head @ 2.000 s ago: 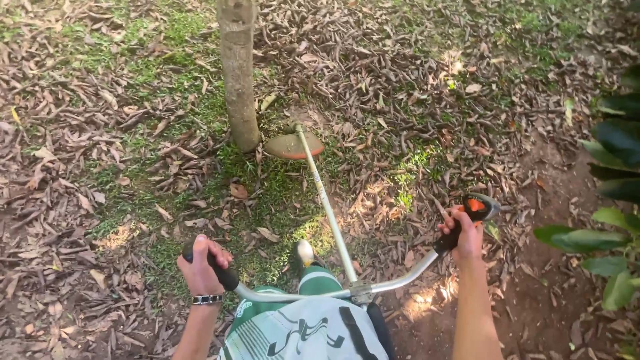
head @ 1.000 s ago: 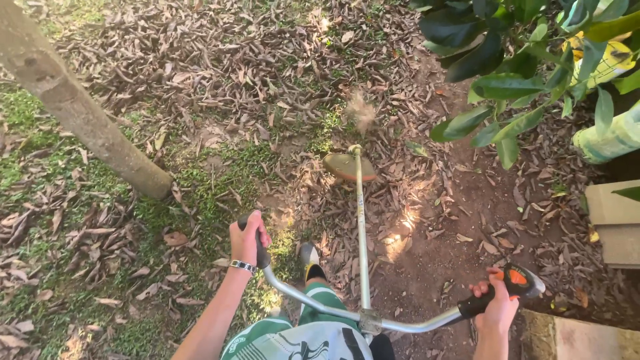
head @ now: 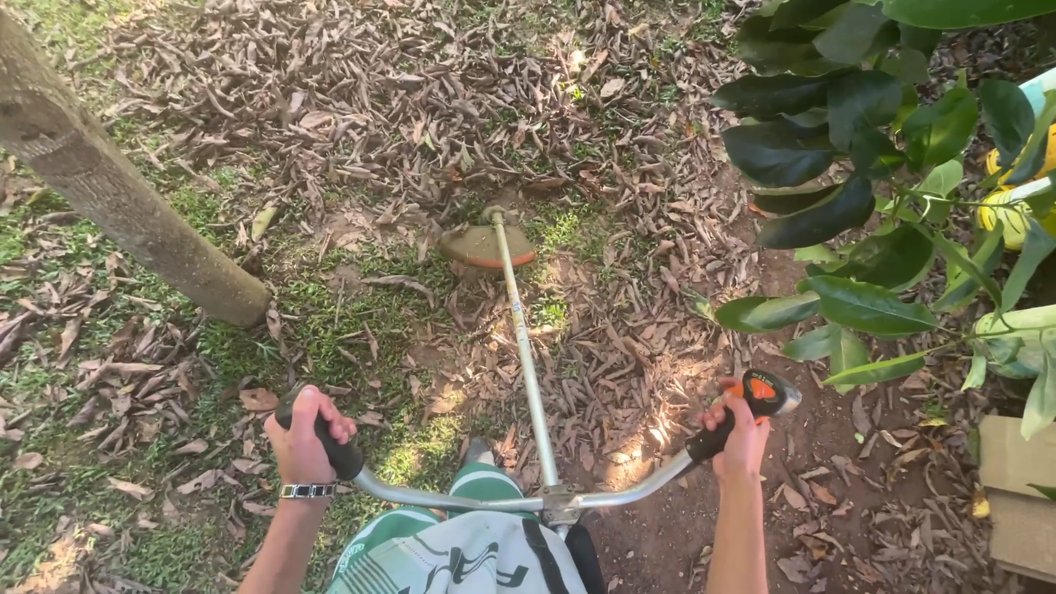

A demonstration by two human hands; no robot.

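My left hand (head: 307, 433) is closed around the black left grip of a brush cutter's metal handlebar (head: 429, 497). The right grip, with its black and orange throttle control (head: 763, 392), is held in my right hand (head: 737, 429). From the clamp at the middle of the bar, the straight shaft (head: 528, 371) runs forward to the debris guard (head: 487, 246), which has an orange edge and lies low over dry leaves and grass. The cutting head beyond the guard is hard to make out.
A tree trunk (head: 157, 214) leans at the left. Leafy green branches (head: 866, 297) reach in from the right, near yellow objects I cannot identify. Tan slabs (head: 1019, 495) lie at the lower right. Dry leaves (head: 371, 107) cover much of the ground.
Both hands have stayed on the grips. Since the previous frame, the brush cutter's head has swung left, toward the trunk; two seconds ago it was right beside the trunk. The view has shifted.
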